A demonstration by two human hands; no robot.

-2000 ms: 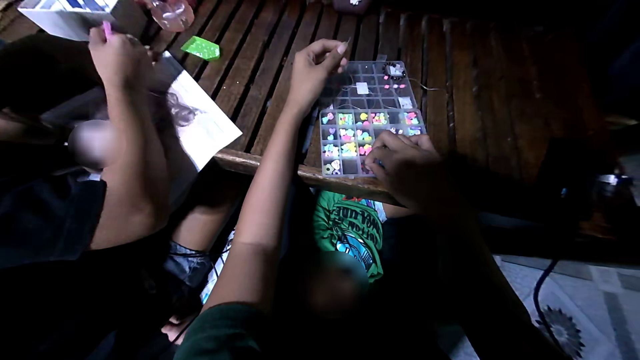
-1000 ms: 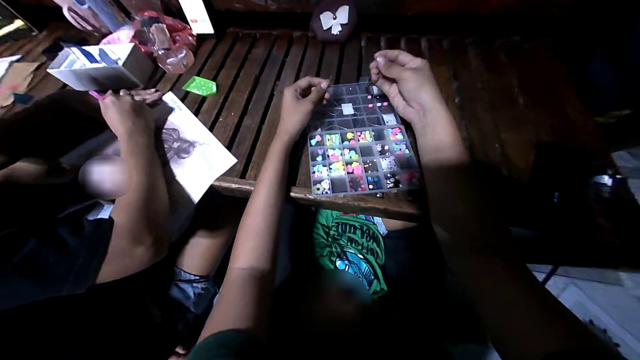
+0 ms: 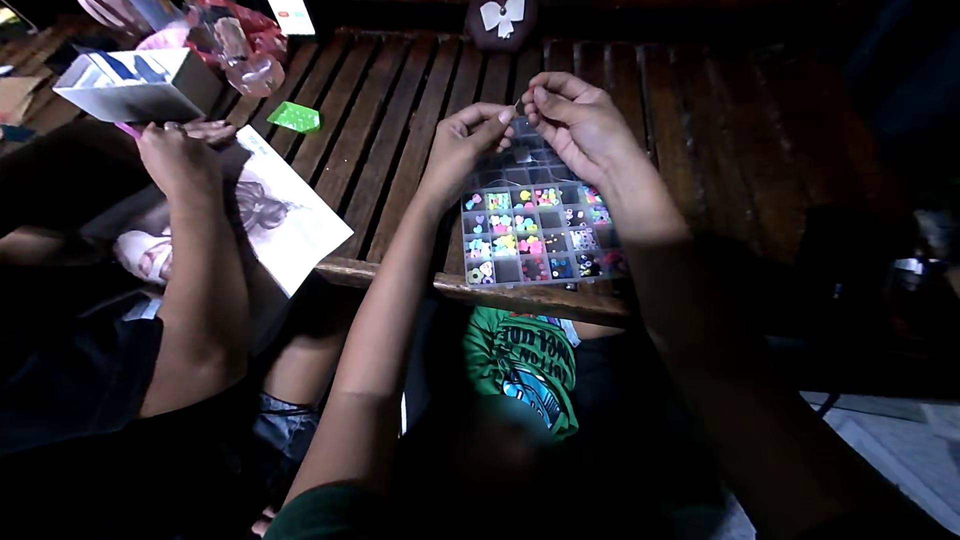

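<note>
My left hand (image 3: 474, 142) pinches the end of a thin pale string (image 3: 517, 105) between thumb and forefinger, above the far part of a clear plastic bead organizer (image 3: 551, 219). Close beside it on the right, my right hand (image 3: 574, 124) holds a tiny reddish piece at its fingertips, too small to tell exactly. The string droops over the organizer. Colourful beads (image 3: 504, 244), some flower- and heart-shaped, fill many near compartments. The far compartments are partly hidden by my hands and in shade.
On the left, another person's hand (image 3: 180, 154) holds a pink item over a paper with a drawing (image 3: 289, 217). A green tray (image 3: 296, 117), a white box (image 3: 139, 90) and a pink plastic bag (image 3: 255, 45) lie on the slatted wooden table (image 3: 397, 90).
My right hand has gone from over the near bead compartments to the far end of the organizer, and is now close to my left hand. A reddish piece now shows at its fingertips.
</note>
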